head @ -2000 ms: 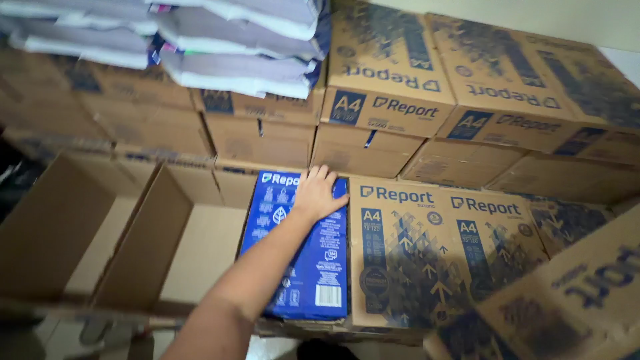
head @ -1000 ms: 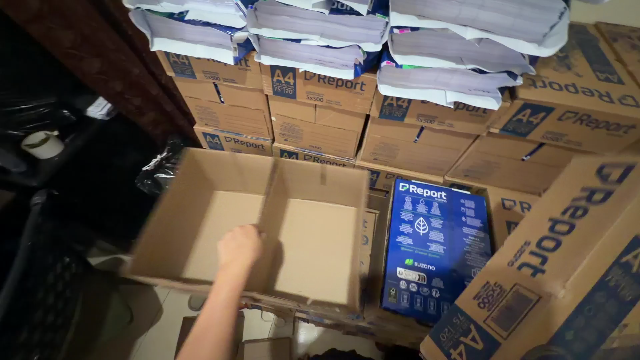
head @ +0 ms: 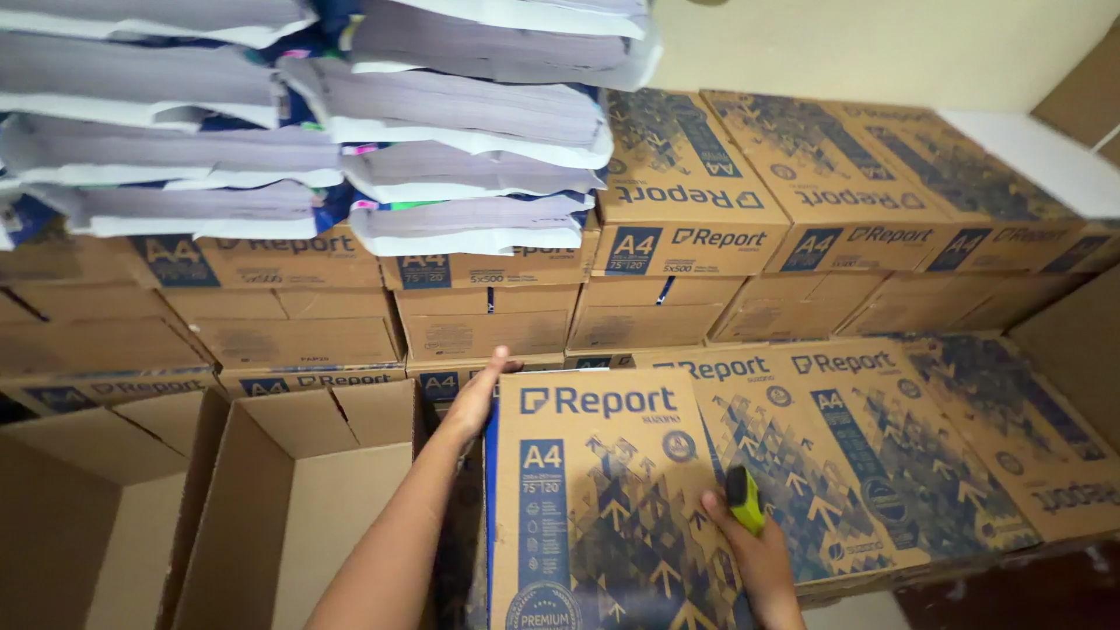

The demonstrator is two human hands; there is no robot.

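A cardboard A4 paper box lid point(head: 630, 499) marked Report lies in the lower middle, with a strip of blue showing along its left edge. My left hand point(head: 477, 398) is at the lid's top left corner, its fingers along the far edge. At the lid's right side, my right hand point(head: 752, 547) holds a yellow-green and black utility knife point(head: 744, 499), thumb against the lid. Whether the blade is out cannot be told. Just left of the lid stands an open cardboard box point(head: 350, 507), its inner walls and bottom visible.
Another open box point(head: 87, 516) stands at the far left. Closed paper boxes point(head: 840, 437) lie to the right. Behind are stacked cartons point(head: 682, 236), and reams of paper in torn wrappers point(head: 472, 122) are piled at the upper left.
A cardboard lid now covers the place where the blue ream pack showed. My left hand has moved from the open boxes to the lid. My right hand with the knife has come into view.
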